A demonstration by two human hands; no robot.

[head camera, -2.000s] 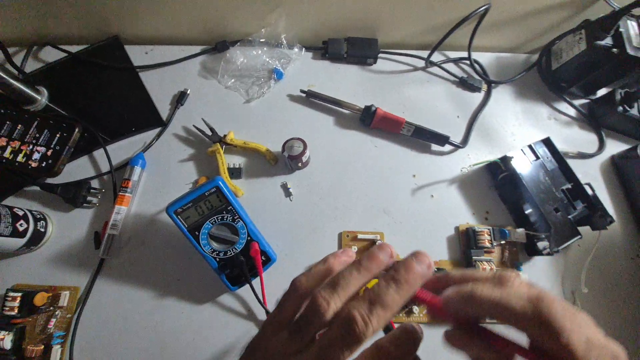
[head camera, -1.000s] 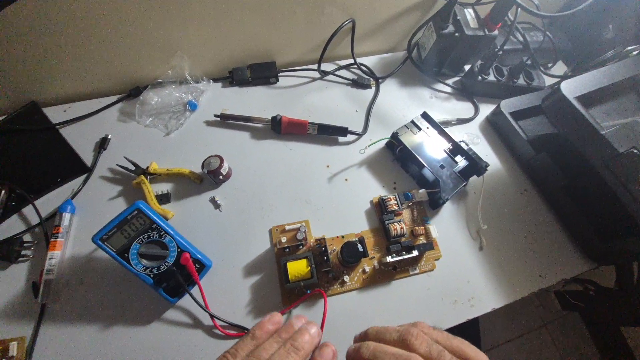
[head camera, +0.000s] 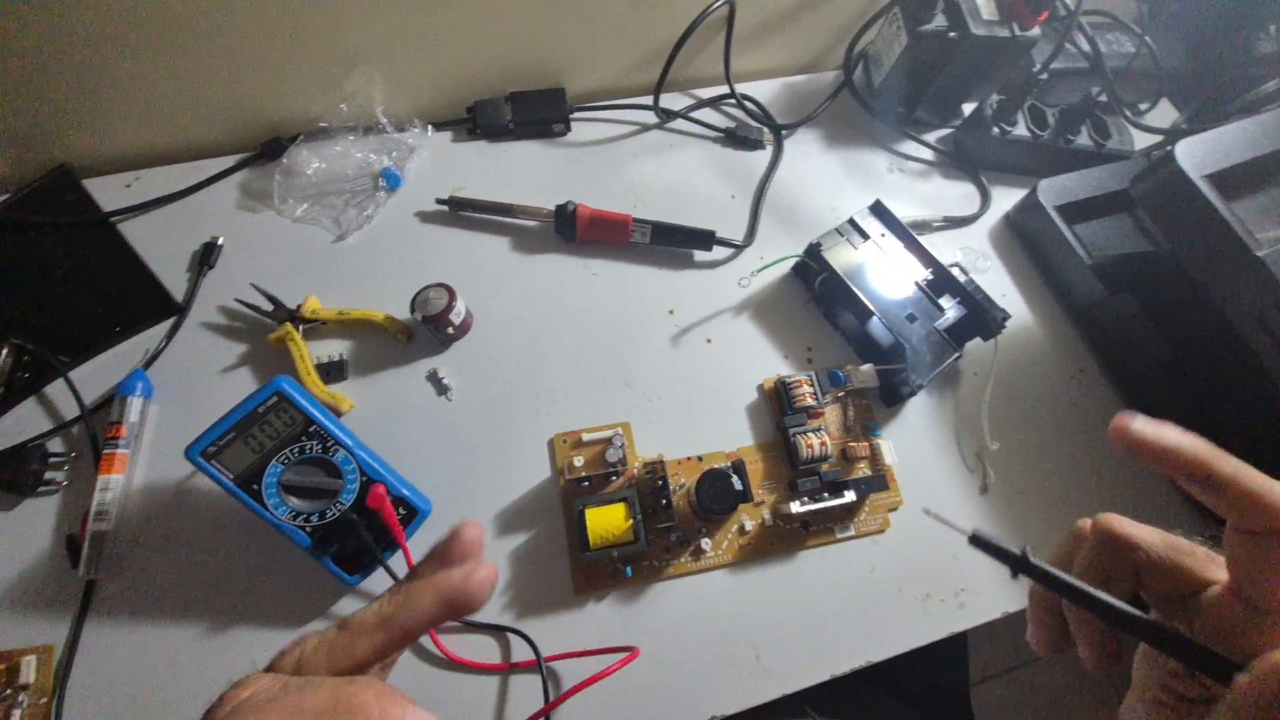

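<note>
My right hand (head camera: pixel 1170 570) is at the lower right, with a black test probe (head camera: pixel 1090 590) held in it, the metal tip pointing up and left. My left hand (head camera: pixel 370 640) is at the lower left, fingers extended, close to the test leads; no held object shows. Between the hands a brown power supply circuit board (head camera: pixel 660 540) lies on the table, with a yellow-wrapped transformer (head camera: pixel 609 524) and a black capacitor (head camera: pixel 718 490). The blue digital multimeter (head camera: pixel 310 480) is left of the board, with red (head camera: pixel 600 652) and black leads plugged in.
Yellow-handled pliers (head camera: pixel 320 325), a large capacitor (head camera: pixel 441 312) and a small component (head camera: pixel 439 383) lie above the multimeter. Farther back are a soldering iron (head camera: pixel 600 224) and a plastic bag (head camera: pixel 345 175). A black plastic housing (head camera: pixel 895 300) sits behind the board, and a power strip (head camera: pixel 1045 135) stands beyond.
My hands have moved apart from over and in front of the board, leaving it uncovered between them. The black probe now shows in my right hand. The view has shifted.
</note>
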